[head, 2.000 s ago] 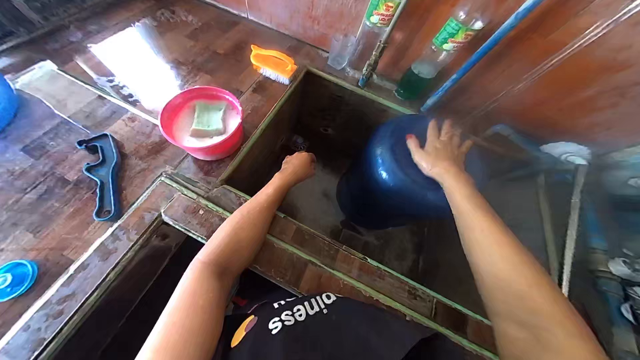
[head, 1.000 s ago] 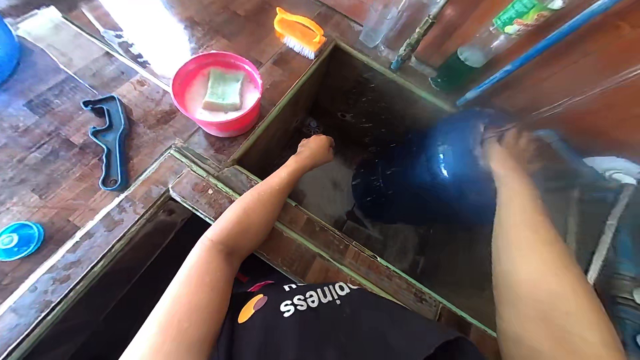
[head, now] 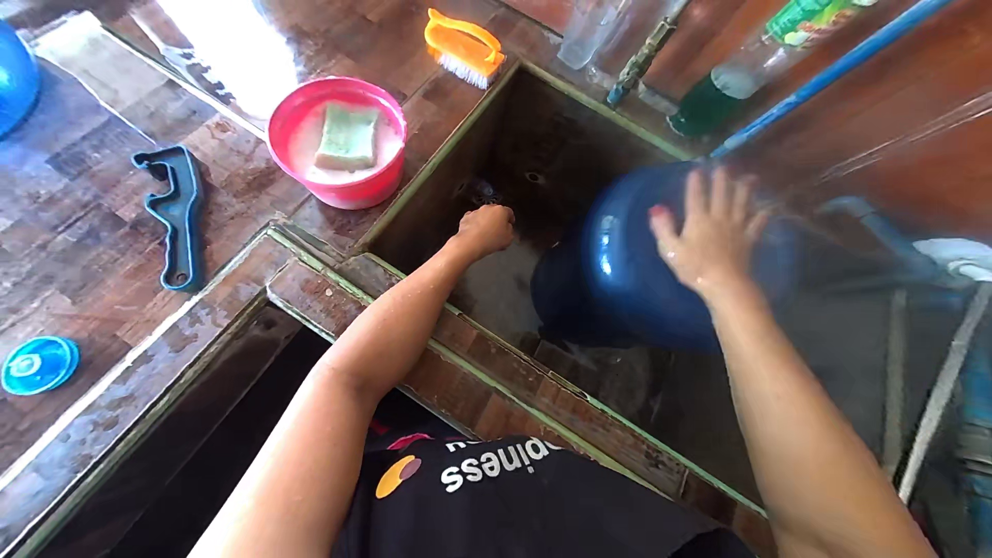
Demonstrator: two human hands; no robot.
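Note:
A large blue plastic water jug [head: 628, 256] lies tilted in a dark, tiled basin [head: 403, 201], its narrower end toward the left. My right hand [head: 709, 232] rests on the jug's upper side with its fingers spread. To the left of the jug, my left hand [head: 486, 229] is curled near the basin's drain; whether it holds anything small is hidden. A pink bowl [head: 349, 194] of suds with a pale green sponge [head: 347, 138] in it stands on the tiled ledge, left of the basin. An orange scrub brush [head: 463, 48] lies by the basin's far corner.
On the ledge at left lie a blue plastic jug handle [head: 182, 217] and a blue cap [head: 40, 365]. Bottles, one with green liquid [head: 705, 105], and a blue pipe [head: 829, 77] line the back wall. A tiled rim [head: 496, 380] runs between my body and the basin.
My right hand has shifted over the jug's surface and its fingers are now spread. My left hand stays curled near the drain.

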